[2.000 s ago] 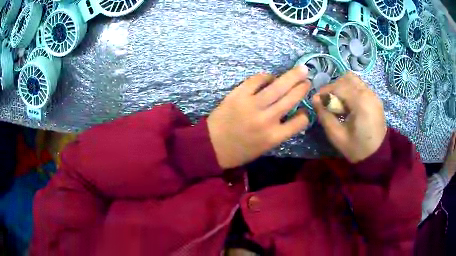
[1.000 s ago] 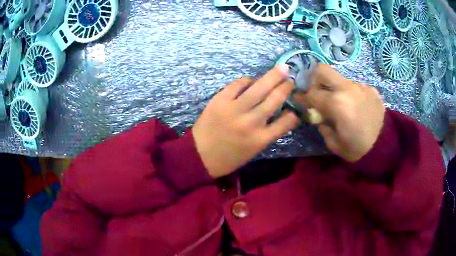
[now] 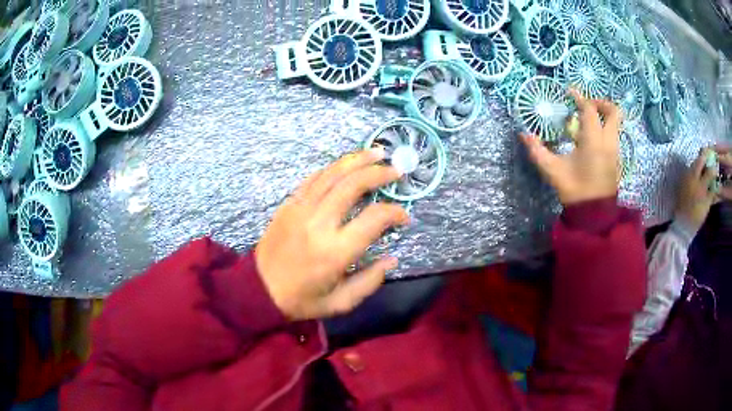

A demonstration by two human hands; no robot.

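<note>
An open mint-green fan head (image 3: pixel 428 164) with grey blades and a pale hub lies near the middle of the bench. My left hand (image 3: pixel 329 233) is over its left side, fingers spread and fingertips on the ring and blades; its neck is mostly hidden under the hand. My right hand (image 3: pixel 582 156) is away to the right, beside a spoked mint-green grille (image 3: pixel 539 104), with thumb and index finger apart. A small pale tan tool handle (image 3: pixel 572 125) shows between its fingers; its tip cannot be made out.
A second open fan head (image 3: pixel 444 95) lies just behind the first. Fans with blue centres (image 3: pixel 342 52) line the back, and more are piled at the left (image 3: pixel 128 93). Spoked grilles (image 3: pixel 586 71) crowd the right. Another person's hand (image 3: pixel 695 189) is at the right edge.
My right hand has left the fan head and moved right to the grilles. My left hand stays at the fan head. The view has shifted, showing more of the right side.
</note>
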